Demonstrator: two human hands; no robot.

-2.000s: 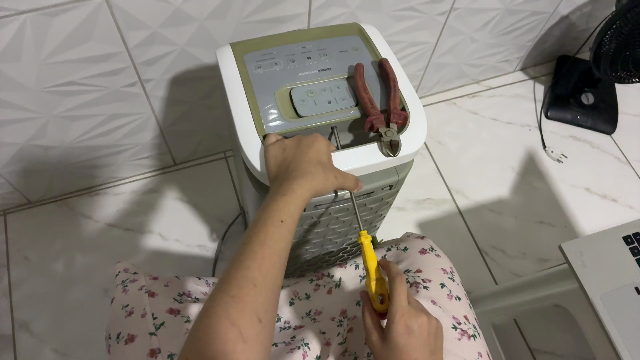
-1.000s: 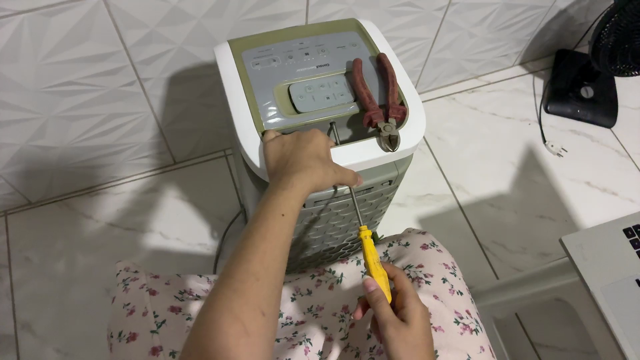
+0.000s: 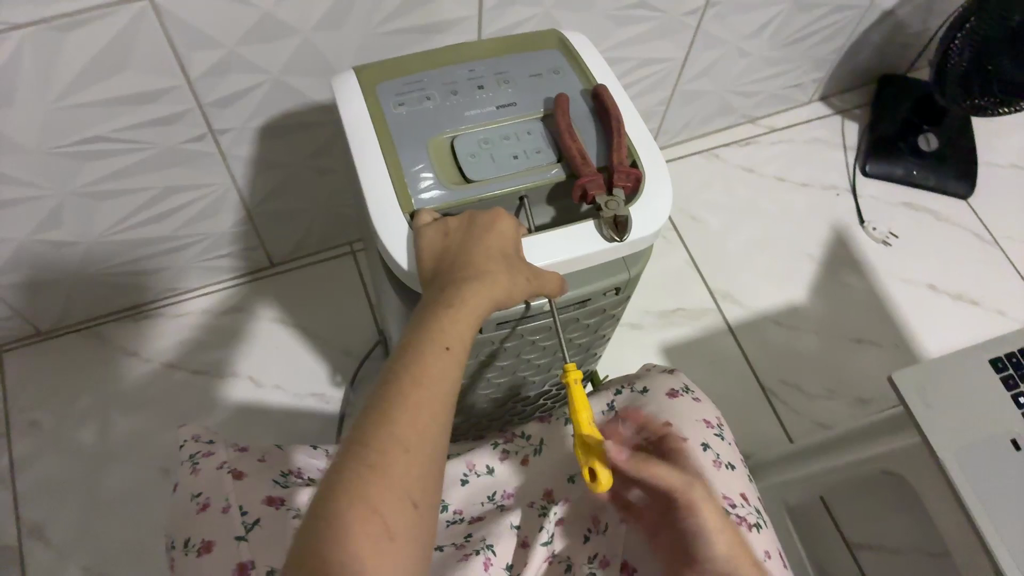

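A white and grey portable air cooler [image 3: 588, 256] stands upright in front of my knees. My left hand [image 3: 480, 260] grips the front edge of its top, fingers in the recess and thumb over the rim. A screwdriver with a yellow handle [image 3: 588, 432] meets the cooler's upper front just below my left thumb; its tip is hidden. My right hand [image 3: 660, 472], blurred, is beside the handle with its fingers loose and apart, at most brushing it. Diagonal cutting pliers [image 3: 612, 168] with red handles lie on the cooler's top, right of a grey remote control [image 3: 506, 150]. Another metal shaft [image 3: 528, 214] shows in the recess.
A black fan [image 3: 920, 136] stands on the tiled floor at the upper right, with its plug [image 3: 880, 233] lying nearby. A laptop [image 3: 976, 432] rests on a light plastic surface [image 3: 864, 472] at the right. A white textured wall [image 3: 304, 64] rises behind the cooler.
My right hand held the screwdriver's handle in the earlier frames; now its fingers have loosened and it has shifted right of the handle. My left hand has stayed on the cooler's edge.
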